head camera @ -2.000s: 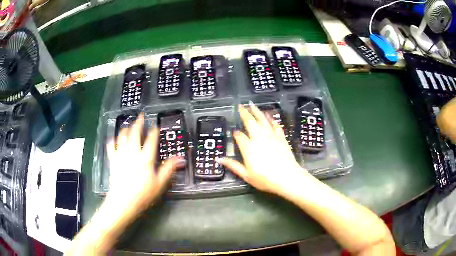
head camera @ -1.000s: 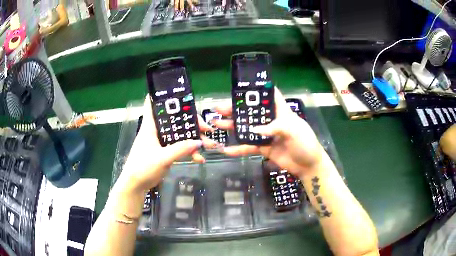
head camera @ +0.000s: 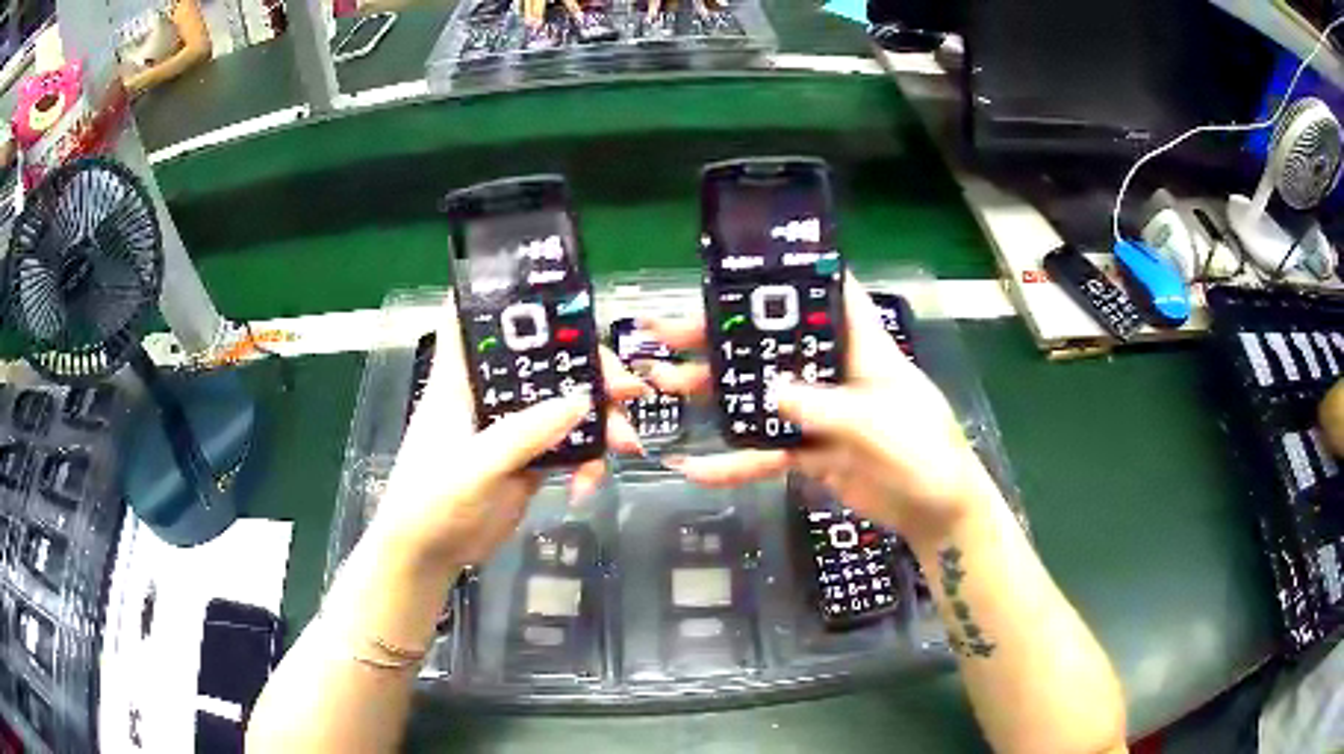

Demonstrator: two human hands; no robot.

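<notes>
My left hand point(head camera: 494, 469) holds a black keypad phone point(head camera: 523, 317) upright above the tray, its thumb over the lower right keys. My right hand point(head camera: 870, 435) holds a second black keypad phone point(head camera: 771, 302) beside it, its thumb on the lower keys. Both screens face me and show small light text. The clear plastic tray point(head camera: 627, 670) lies below on the bench. Two empty near pockets show moulded shapes. Another keypad phone point(head camera: 848, 560) lies in a near pocket to the right. More phones in the far row are partly hidden by my hands.
A dark desk fan point(head camera: 86, 251) stands at left by a white sheet point(head camera: 140, 648) with a dark phone-like object. At right are a black handset point(head camera: 1094, 292), a blue mouse-like object point(head camera: 1153, 280), a small white fan point(head camera: 1304, 155), a monitor and a black tray point(head camera: 1279, 442). Another person's arm shows far left.
Since the earliest frame, both hands have lifted phones from the near row. In the last second, both phones shifted slightly right, the thumbs moved on the keys, and the screen text changed.
</notes>
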